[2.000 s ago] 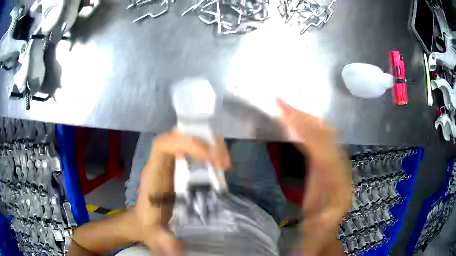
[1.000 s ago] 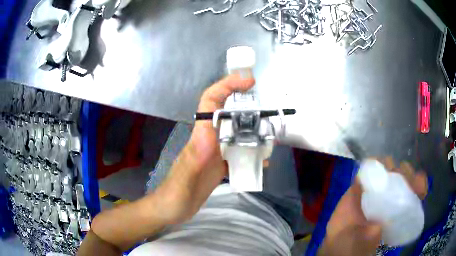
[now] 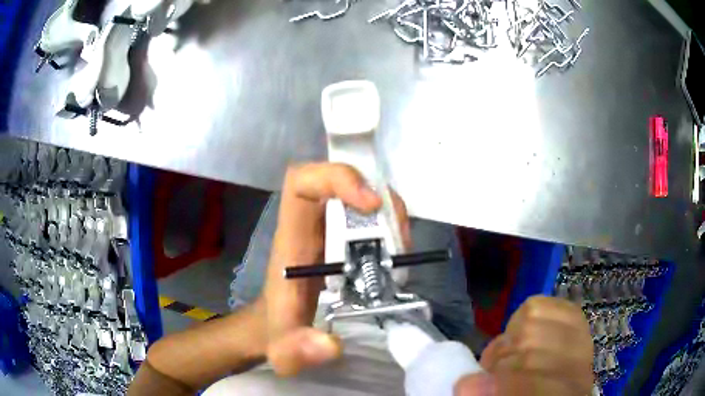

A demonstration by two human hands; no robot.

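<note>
My left hand (image 3: 317, 224) holds a white handle assembly (image 3: 352, 151) upright over my lap, its hollow rounded end pointing away from me. A black cross pin (image 3: 313, 270) sticks out both sides, with a coil spring (image 3: 369, 277) between. A silver wire bail (image 3: 379, 311) lies across the near end. My right hand (image 3: 541, 352) grips a translucent white squeeze bottle (image 3: 441, 370), its nozzle end at the near end of the mechanism. The nozzle tip is hard to make out against the metal.
Loose bent wires (image 3: 479, 31) lie heaped at the back of the steel bench (image 3: 255, 100). More handles (image 3: 116, 66) lie at the left. A pink-red bar (image 3: 659, 156) lies at the right. Blue-rimmed crates (image 3: 144, 255) of handles stand on both sides below the bench.
My right hand has brought the bottle left to the handle's near end. The handle has tilted, now showing the spring, and the wire bail has swung toward me.
</note>
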